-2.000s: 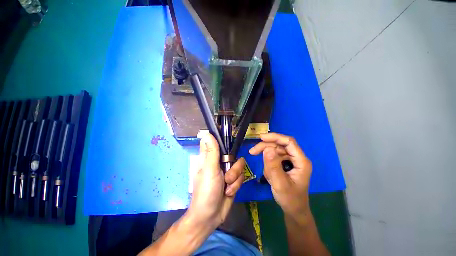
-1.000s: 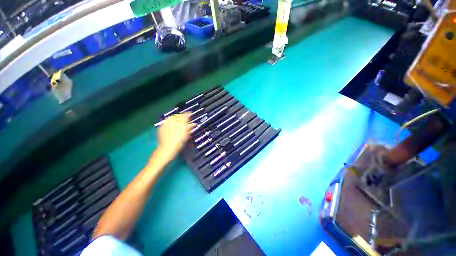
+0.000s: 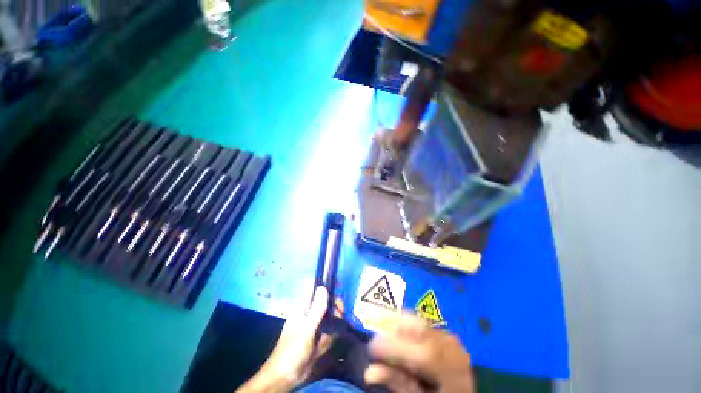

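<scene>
My left hand (image 3: 303, 334) is shut on a black folded tripod unit (image 3: 331, 253) near the front of the blue mat. The unit points away from me, with a silvery rod showing between its dark legs. My right hand (image 3: 423, 355) is blurred at the bottom, just right of the unit's near end; whether it holds anything is unclear. The bench press base (image 3: 384, 216) is beyond the hands, with the clear press guard (image 3: 484, 184) above it and a pale yellow strip (image 3: 438, 255) on its front edge.
A slotted parts tray (image 3: 260, 165) with several units lies at the left on the green bench. Warning labels (image 3: 379, 295) lie on the blue mat before the press. An orange control box (image 3: 403, 17) is at the top. Another dark tray (image 3: 19, 376) shows at the bottom left.
My left hand has come from the slotted tray to the blue mat with a folded unit. My right hand has come into view. The view has turned towards the press.
</scene>
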